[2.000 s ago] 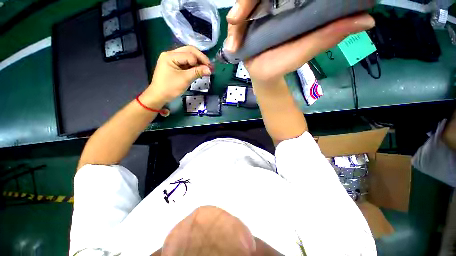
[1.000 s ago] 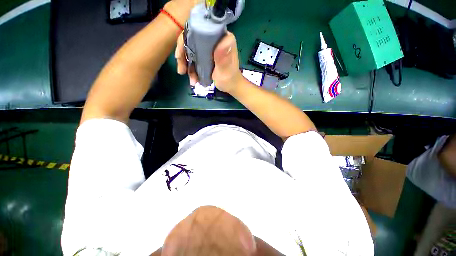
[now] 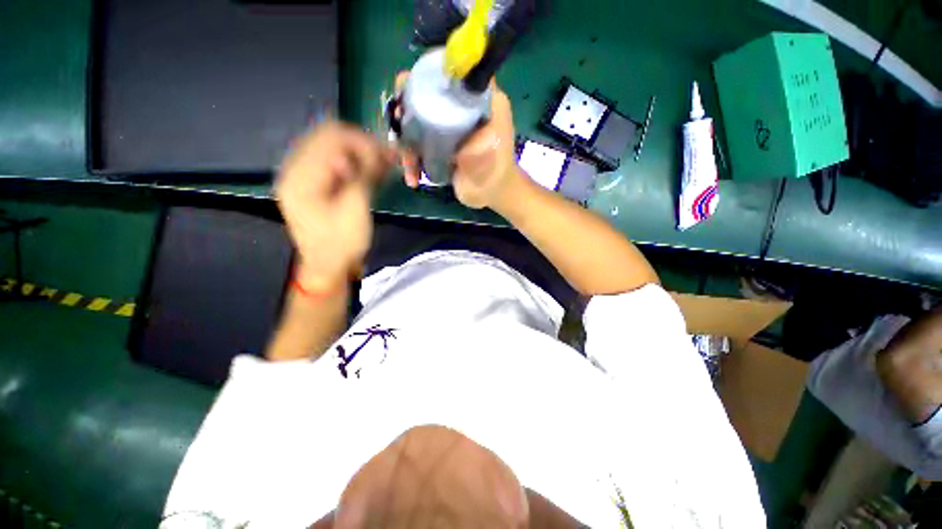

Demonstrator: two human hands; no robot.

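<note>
My right hand (image 3: pixel 480 155) is wrapped around the thick grey electric screwdriver (image 3: pixel 439 109), which stands upright over the bench with a yellow line at its top. Its tip is hidden below the hand. My left hand (image 3: pixel 331 191) is blurred, left of the screwdriver, with fingers bent; I cannot tell if it holds anything. Right of my right hand lie two black housings with silvery-white plates, an upper one (image 3: pixel 578 112) and a lower one (image 3: pixel 540 163), partly behind the wrist. A thin slim stick (image 3: pixel 646 126) lies beside the upper housing.
A black tray (image 3: pixel 217 93) lies at the left of the bench, another black tray (image 3: pixel 212 289) lower down. A white striped tube (image 3: pixel 698 170) stands out beside a teal-green box (image 3: pixel 782 109) with a cable. An open carton (image 3: pixel 762 398) is below the bench edge. A person's arm (image 3: pixel 909 372) is at right.
My left hand has come down from beyond the screwdriver toward the bench's front edge. My right hand still holds the screwdriver, which was tilted two seconds ago. The view has shifted, showing the lower tray.
</note>
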